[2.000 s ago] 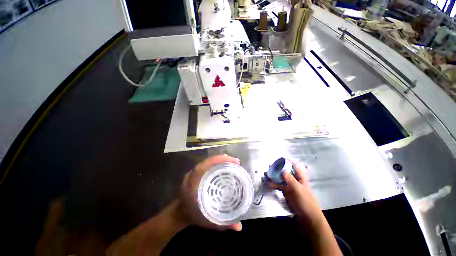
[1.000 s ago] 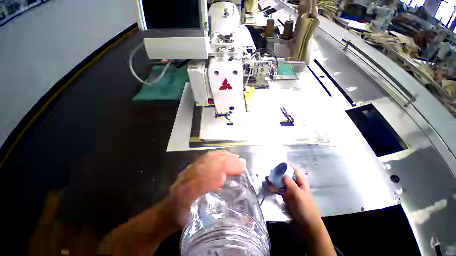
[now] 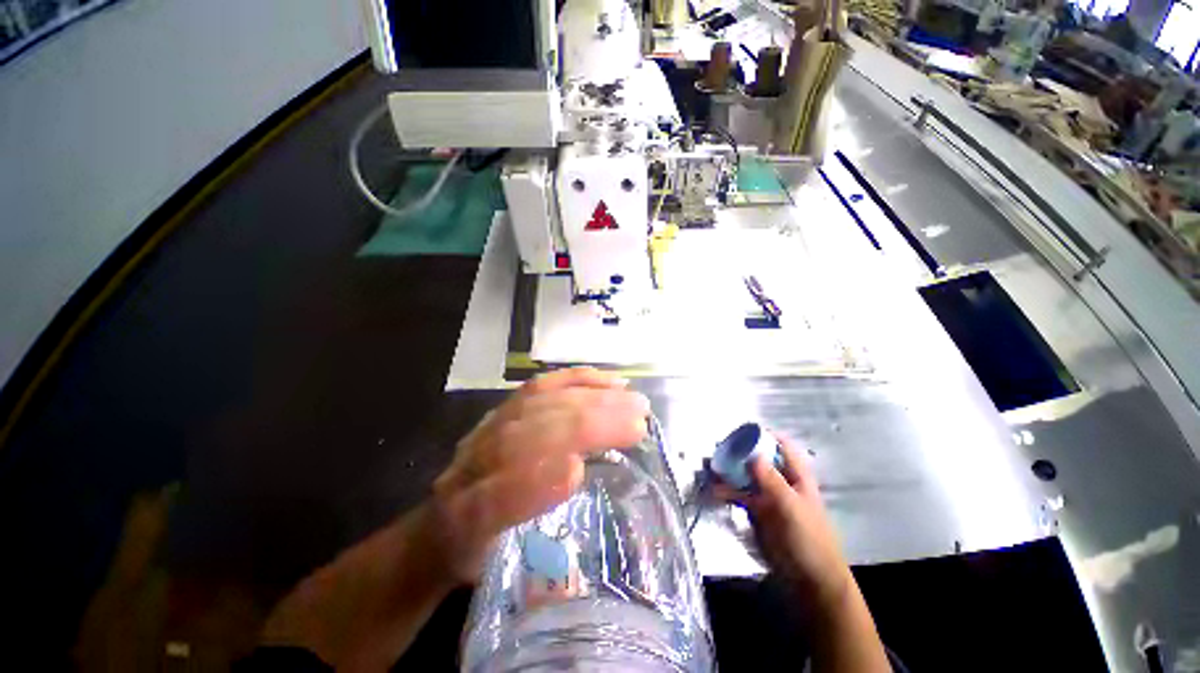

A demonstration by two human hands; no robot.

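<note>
A large clear plastic jar [image 3: 592,565] is tilted close to my body at the bottom centre, its lower part cut off by the frame edge. My left hand [image 3: 533,454] grips the jar from its left side and over its far end. My right hand [image 3: 787,506] holds a small round pale blue-grey cap or cup [image 3: 746,454] over the metal plate, its hollow side facing up and left. A thin strap or cord hangs beside the cap.
The white sewing machine head [image 3: 601,217] stands ahead, with a dark screen [image 3: 467,33] at its left. Small snips [image 3: 763,300] lie on the white sheet. The metal bed [image 3: 869,460] spans the front right. Thread cones [image 3: 769,69] stand behind. A dark opening [image 3: 1000,339] is at right.
The jar has tipped from showing its round ridged end to showing its side, and its near end has moved down towards me. My right hand still holds the cap. The view has shifted slightly.
</note>
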